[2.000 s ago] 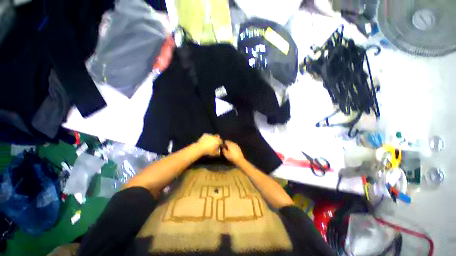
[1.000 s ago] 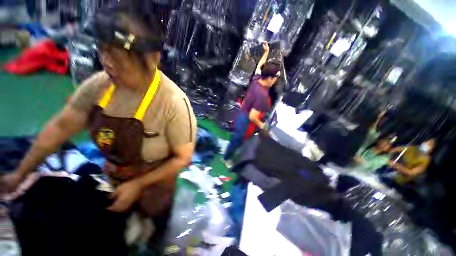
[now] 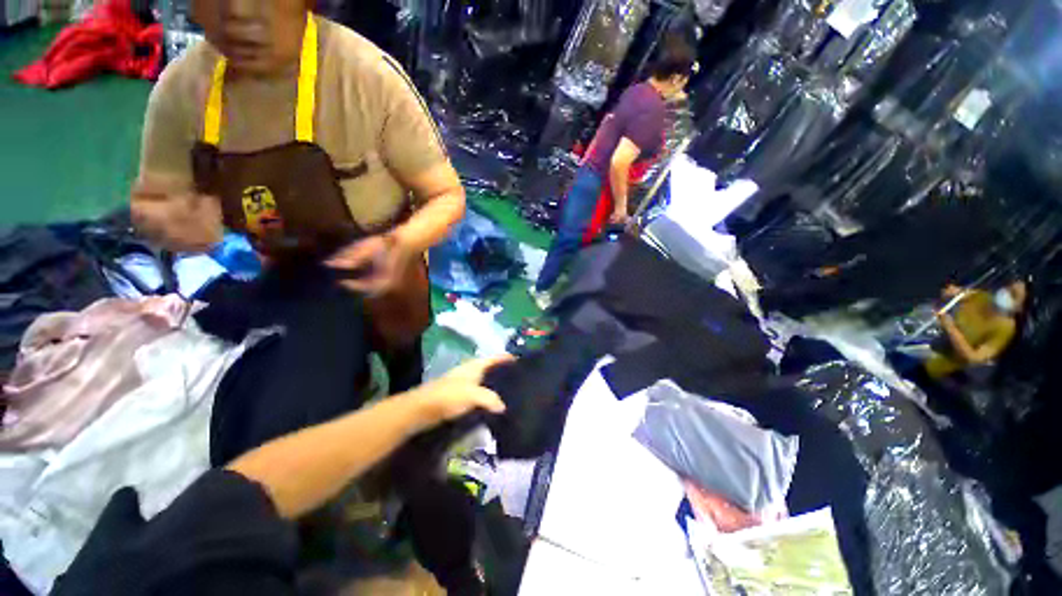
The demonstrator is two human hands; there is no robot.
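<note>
My left hand (image 3: 466,392) reaches out from the lower left, with fingers and thumb around the edge of a dark garment (image 3: 530,402). The cloth spreads right of the fingertips towards the white table (image 3: 582,530); more dark cloth hangs below my forearm. My right hand is out of the picture. Another dark garment (image 3: 297,361) lies in front of a person in a brown apron (image 3: 285,192), above my forearm.
Pink cloth (image 3: 87,361) and white cloth (image 3: 128,448) lie at left. A dark pile (image 3: 670,297), grey bags (image 3: 722,442) and a yellow-green item (image 3: 780,559) lie on the right-hand table. Another person (image 3: 617,151) stands behind; someone (image 3: 984,332) is far right.
The view has swung from the worktable to the people at left. My left arm has come into view, reaching out with dark cloth. The aproned person's hands have moved off the dark garment's edges.
</note>
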